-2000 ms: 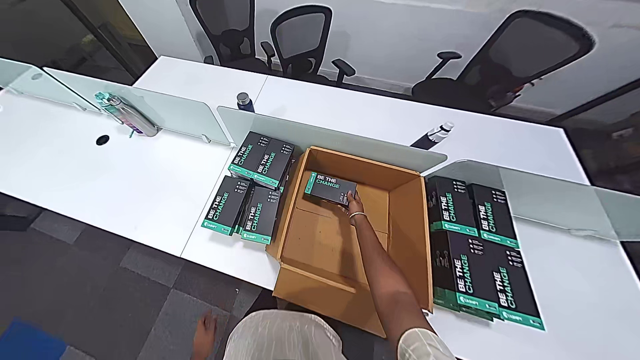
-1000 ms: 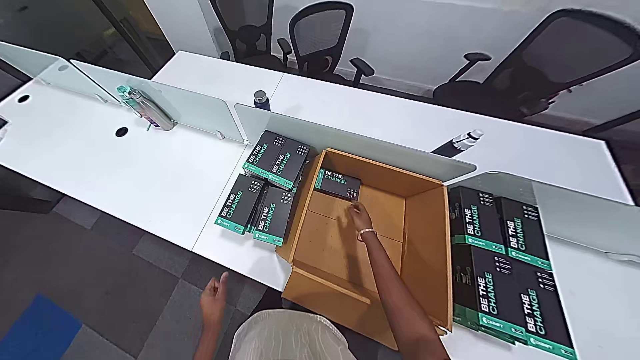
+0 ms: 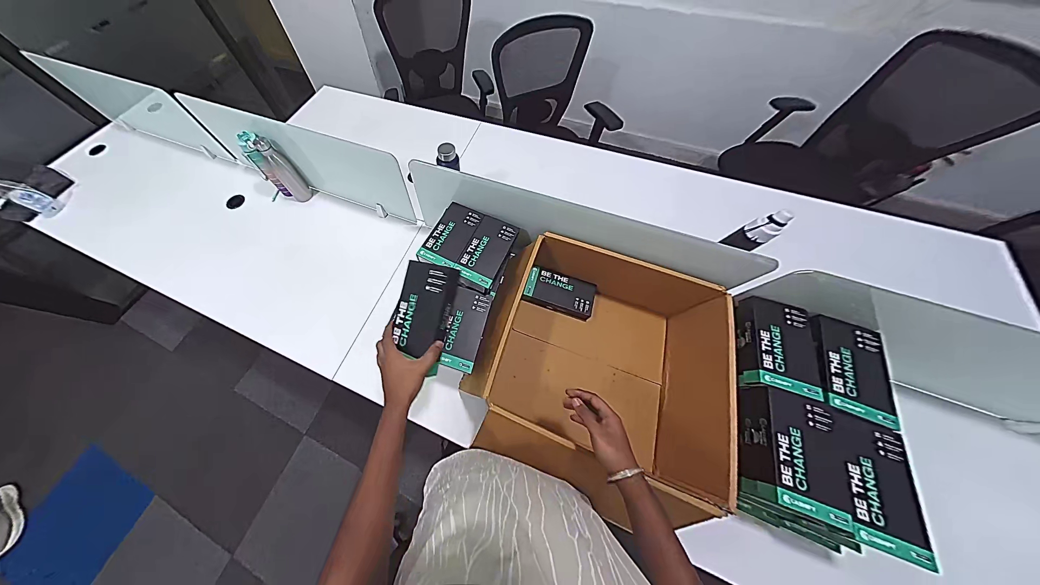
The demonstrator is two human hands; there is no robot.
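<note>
My left hand (image 3: 406,366) grips the near end of a black box with green trim (image 3: 424,305), raised over the left stacks of like boxes (image 3: 471,240). My right hand (image 3: 597,426) is above the near part of an open cardboard carton (image 3: 699,390), holding nothing, its fingers loosely curled. Inside the carton, at its far left corner, lies one black and green box (image 3: 561,291). More stacks of the same boxes (image 3: 812,447) stand on the white table right of the carton.
Frosted glass dividers (image 3: 617,236) run behind the carton. Bottles (image 3: 280,171) stand at the left divider, and a dark flask (image 3: 447,156) and another bottle (image 3: 760,230) are beyond the dividers. Mesh chairs (image 3: 540,73) stand behind the far table.
My left hand has come up from beside the table to the left stacks and taken hold of a box. My right hand has drawn back from the box in the carton toward me.
</note>
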